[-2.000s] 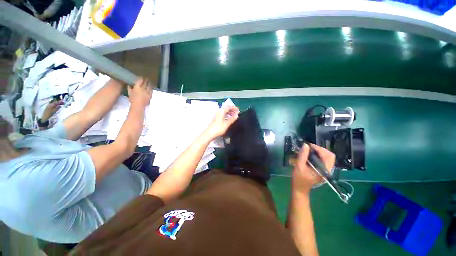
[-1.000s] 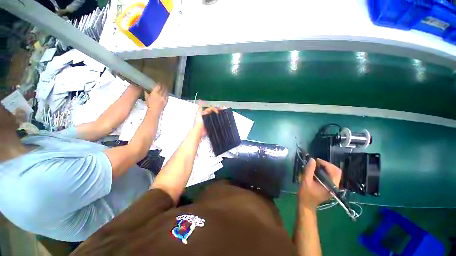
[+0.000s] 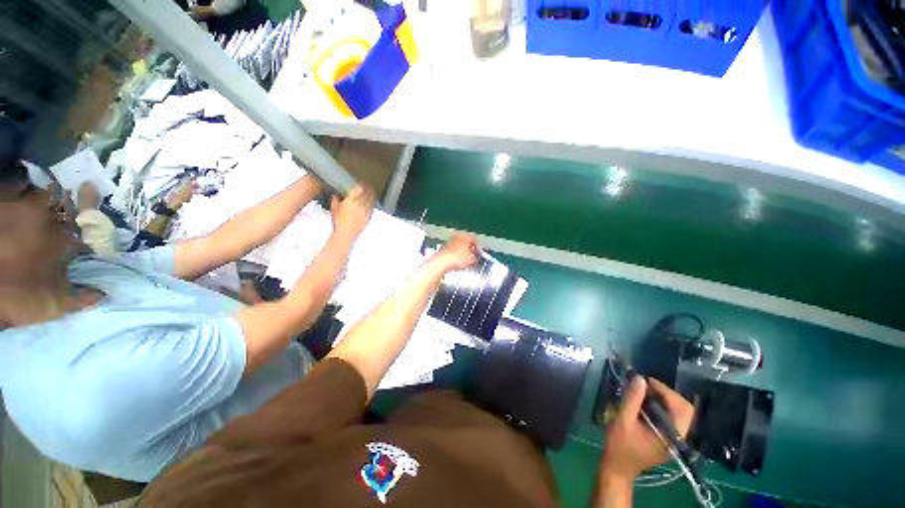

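A black striped solar panel (image 3: 472, 296) lies on the white sheets (image 3: 382, 260) in front of me. My left hand (image 3: 458, 252) is at its upper edge, with fingers bent on it; a fine silvery strand seems to show there. A plain glossy black panel (image 3: 536, 372) lies just right of it. My right hand (image 3: 647, 429) holds the dark soldering iron (image 3: 663, 419), its thin tip towards the small dark tray (image 3: 607, 390) beside the glossy panel.
A solder spool (image 3: 732, 351) and black fan unit (image 3: 736, 427) stand on the green bench right of my right hand. A person in light blue sits at left. The white shelf (image 3: 635, 109) above holds blue bins (image 3: 645, 32), a yellow-and-blue tape dispenser (image 3: 369, 74) and a bottle (image 3: 490, 28).
The striped panel, held up by my left hand a second ago, now lies on the sheets. My right hand still holds the iron. The view has shifted, showing more of the shelf and bins.
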